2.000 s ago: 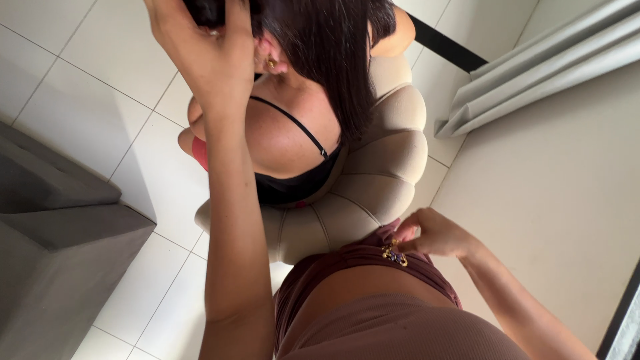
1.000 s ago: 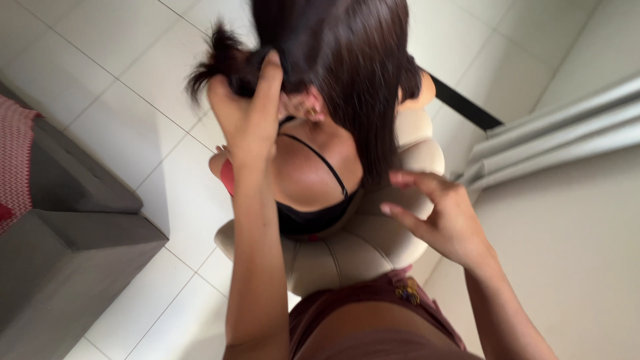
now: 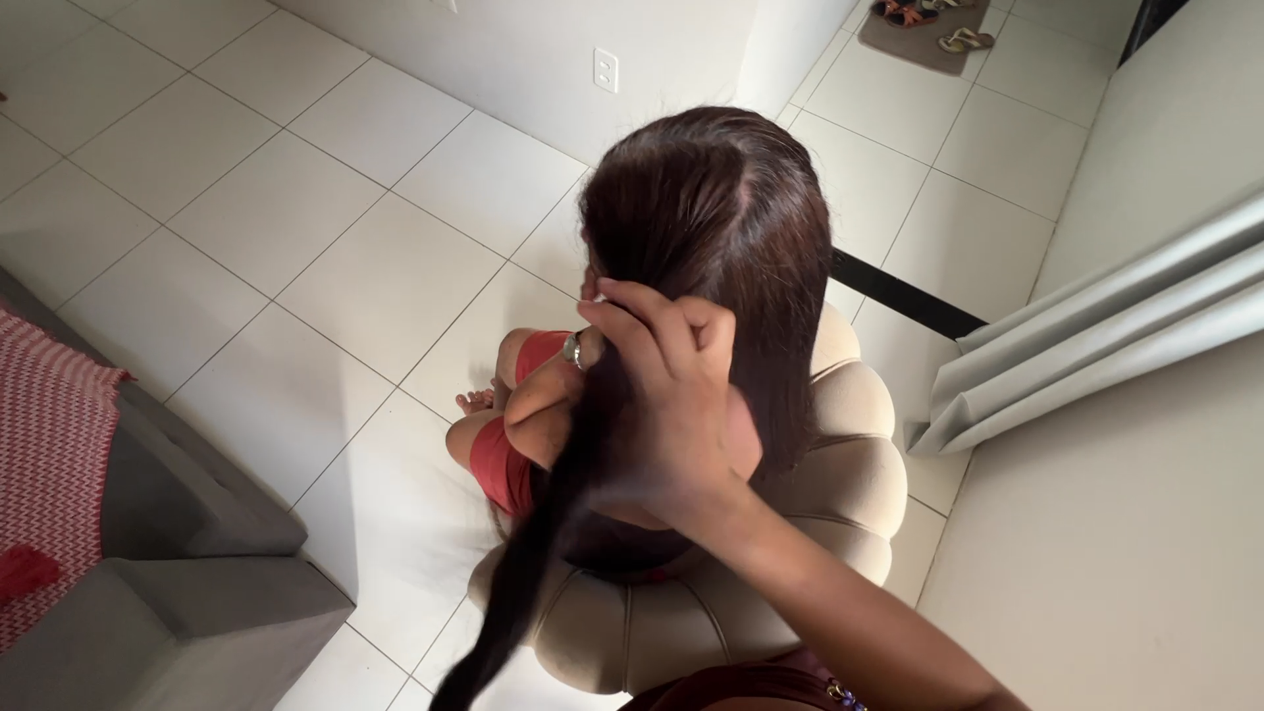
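Observation:
A seated person with long dark hair [image 3: 780, 257], parted down the back of the head, faces away from me. My right hand [image 3: 671, 365] reaches in from the lower right, its fingers curled around the gathered left section near the ear. From there a long dark strand [image 3: 523, 563] runs down to the bottom edge, where its end is out of sight. The other section hangs loose on the right side. My left hand is out of view. Small metal clips or trinkets [image 3: 844, 694] show at my maroon waistband.
The person sits on a beige padded chair [image 3: 859, 425]. A grey sofa [image 3: 217, 612] with a red and white patterned throw [image 3: 59, 425] stands at left. A grey curtain [image 3: 1096, 336] hangs at right. Sandals lie on a brown mat [image 3: 923, 39] beyond, on the tiled floor.
My left hand, which gripped the gathered left hair, has left the view. My right hand has moved from my waist to that hair. The view has shifted to show more floor ahead.

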